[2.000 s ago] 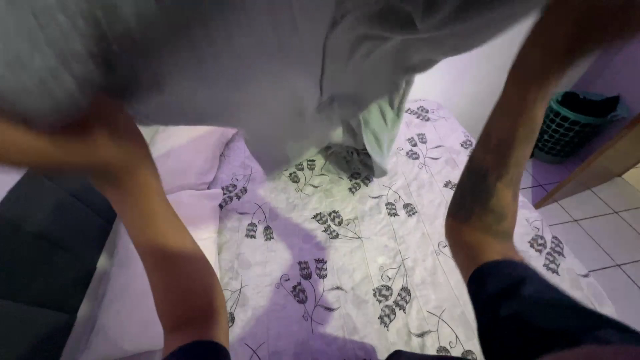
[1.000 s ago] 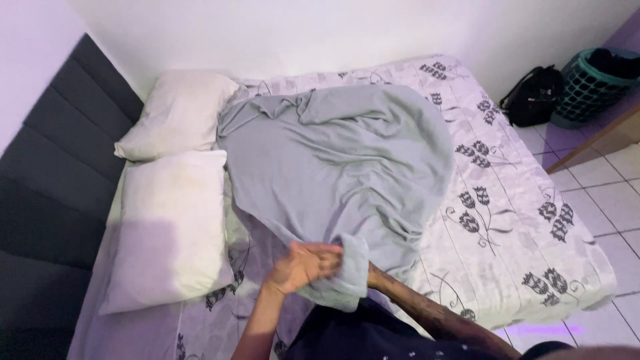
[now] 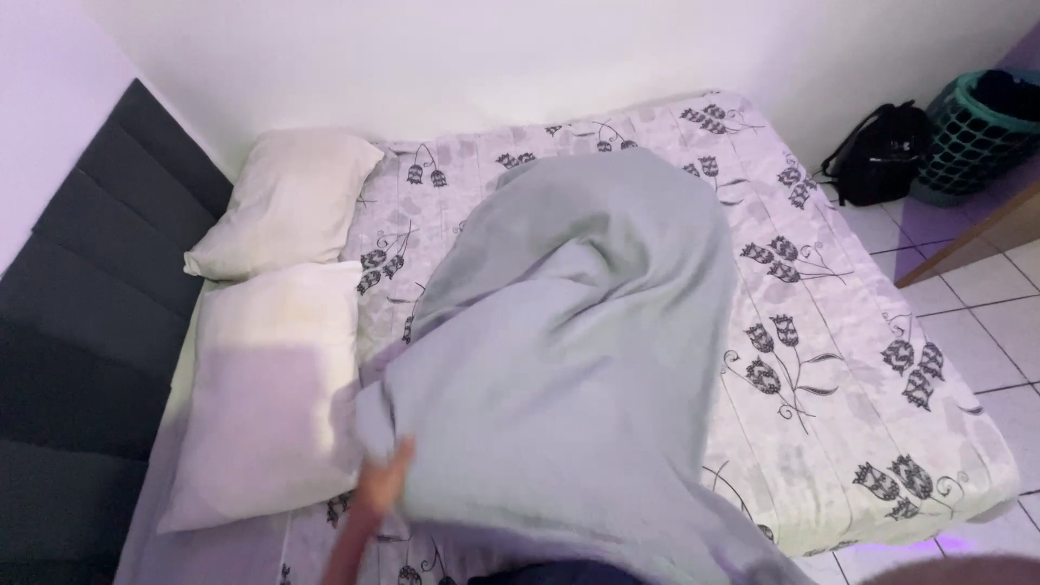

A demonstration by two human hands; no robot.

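A grey-green blanket [image 3: 569, 366] lies rumpled over the middle of a bed, on a pale fitted sheet [image 3: 812, 325] printed with dark tulips. My left hand [image 3: 386, 475], blurred, grips the blanket's near left corner, close to the lower pillow. The blanket's near edge is lifted and runs toward the bottom right, out of the frame. Only a blurred part of my right arm [image 3: 951, 571] shows at the bottom right edge; its hand is out of the frame.
Two white pillows, a far one [image 3: 292, 203] and a near one [image 3: 268, 398], lie by the dark padded headboard [image 3: 97, 284]. Beyond the bed's foot are a black backpack [image 3: 881, 154], a green laundry basket [image 3: 942, 162] and a wooden panel [image 3: 975, 231] on the tiled floor.
My hands were close together at the blanket's near edge; now they are far apart, the left one moved left with the blanket's corner. Two seconds ago the blanket was raised in the air.
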